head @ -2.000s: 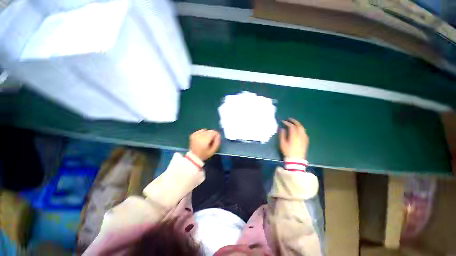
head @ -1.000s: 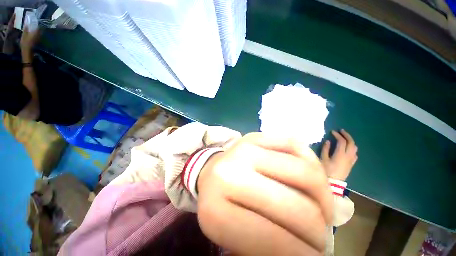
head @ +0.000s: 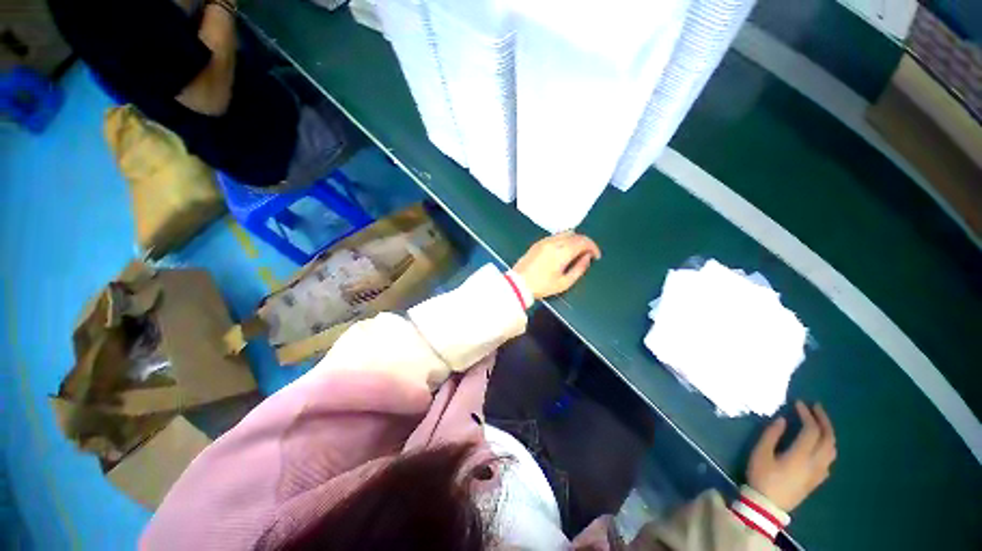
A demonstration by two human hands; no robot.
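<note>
A loose pile of white sheets [head: 727, 336] with ragged, fanned edges lies on the green bench [head: 614, 312]. Tall stacked white trays [head: 571, 108] with ribbed sides stand at the top centre. My left hand [head: 558, 265] rests at the bench edge by the foot of the stack, fingers loosely curled; nothing shows in it, but its palm side is hidden. My right hand [head: 795, 454] lies on the bench just below the pile, fingers apart and empty.
A person in black [head: 215, 108] sits at the upper left by a blue stool [head: 291, 210]. Open cartons [head: 194, 323] and a yellow sack [head: 162, 183] stand on the blue floor. A brown carton [head: 931, 140] is at the far right. A white stripe [head: 775, 237] runs along the bench.
The view has turned left, so the pile appears lower and farther right. My left hand has moved from close to the camera down to the bench edge near the tray stack. My right hand stays by the pile.
</note>
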